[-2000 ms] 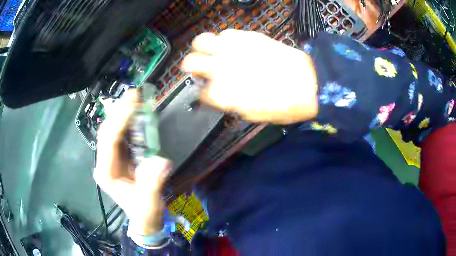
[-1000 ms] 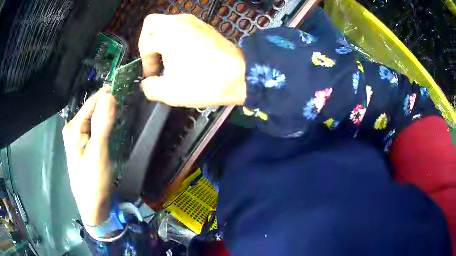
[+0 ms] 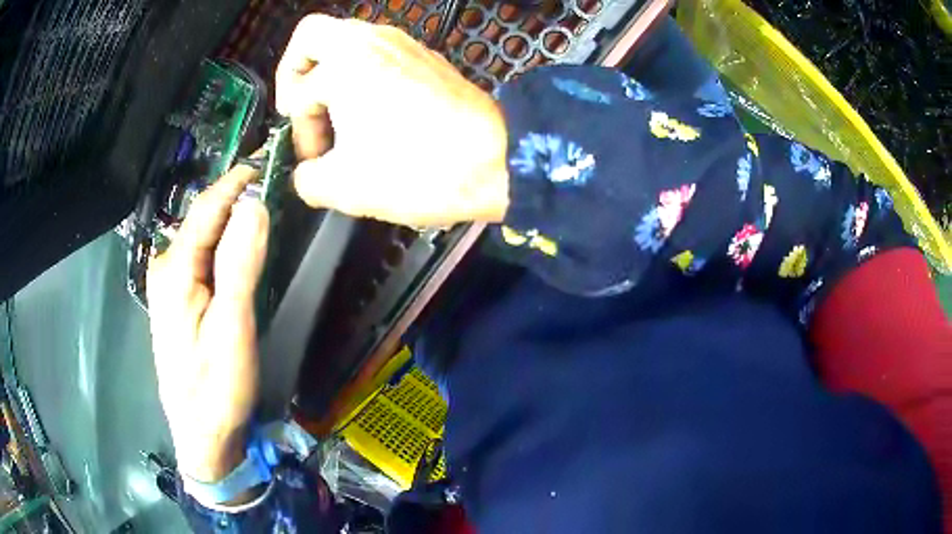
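Observation:
A green circuit board [image 3: 275, 165] is held up between my two hands and shows nearly edge-on. My left hand [image 3: 214, 282], with a blue wristband, pinches it from the lower left. My right hand [image 3: 402, 130] comes from the right in a flowered sleeve and has its fingertips at the board's upper right edge. Their grip partly hides the board. Another green board [image 3: 232, 110] lies in a dark housing with a rounded rim behind my hands, partly covered by the black hood. A long dark grey housing part [image 3: 303, 302] lies below my hands.
The large black hood [image 3: 84, 125] fills the upper left. The perforated mat [image 3: 512, 42] lies in a reddish-brown frame. A yellow crate [image 3: 402, 422] is below the bench edge. A yellow-edged bin [image 3: 835, 104] with black contents is at the upper right. The grey-green bench top [image 3: 68, 313] shows at left.
My right hand, apart from the board two seconds ago, has come to its edge beside my left fingers. Since one second ago, the board has turned from face-on to nearly edge-on. The view has shifted.

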